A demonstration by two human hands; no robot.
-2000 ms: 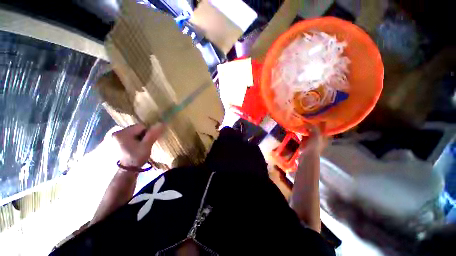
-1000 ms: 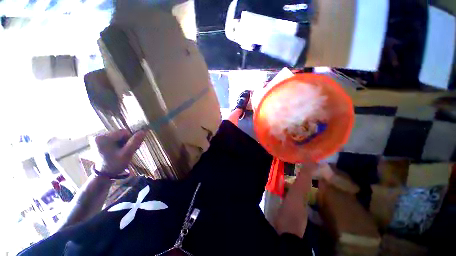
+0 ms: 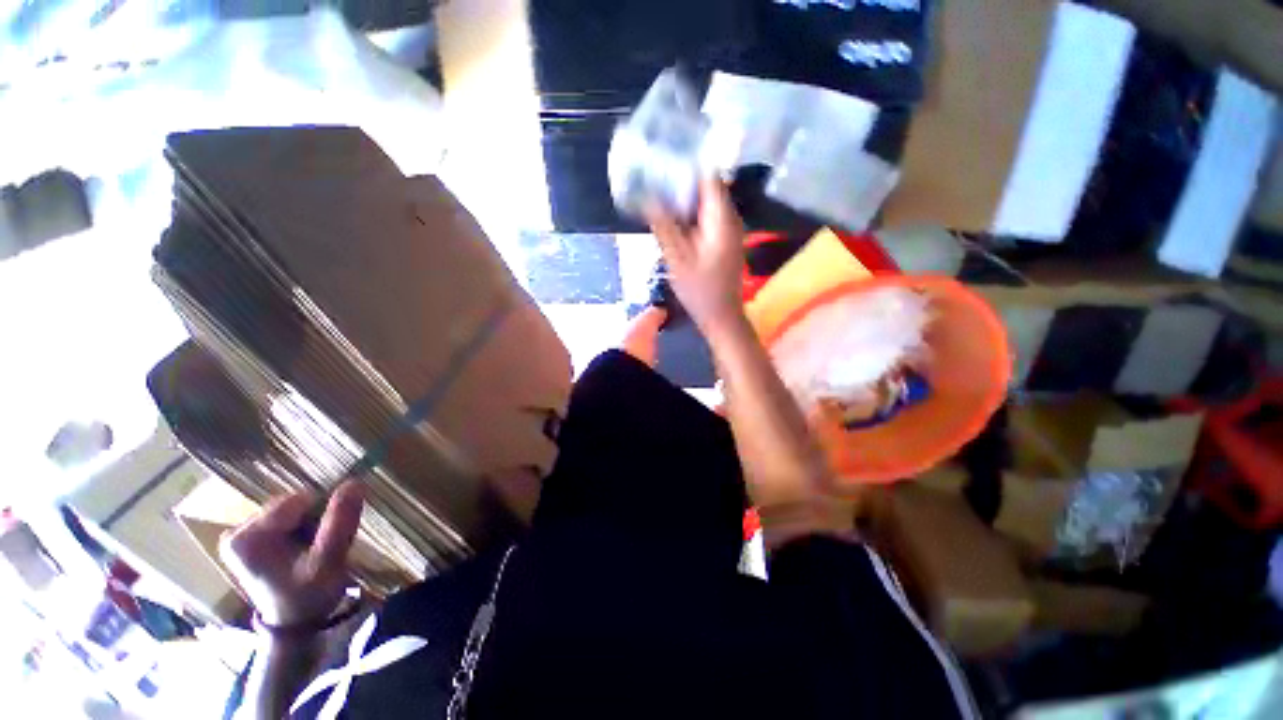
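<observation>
A thick bundle of flat brown cartons (image 3: 436, 281) leans tilted against my left side, with a thin greenish-grey strapping band (image 3: 457, 352) around it. My left hand (image 3: 293, 556) is closed on the band at the bundle's lower left edge. My right hand (image 3: 704, 260) is stretched forward, its fingers on a blurred white-grey packet (image 3: 659, 148) in front of a black surface. The round orange basket (image 3: 971, 401) is beside my right forearm, which covers part of its rim. It holds a crumpled white heap (image 3: 865, 345) and a blue tape dispenser (image 3: 894, 401).
A black box (image 3: 605, 176) with white print is ahead, with white papers (image 3: 795, 141) against it. Brown cartons with white strips (image 3: 1062, 127) stand at the upper right. An open carton with silvery bagged goods (image 3: 1112, 513) and a red-orange stool (image 3: 1245, 457) are at the right.
My right hand has left the basket and moved forward to the white-grey packet. The basket now stands apart from that hand. The bundle appears lower and further left, with my left hand still on its band.
</observation>
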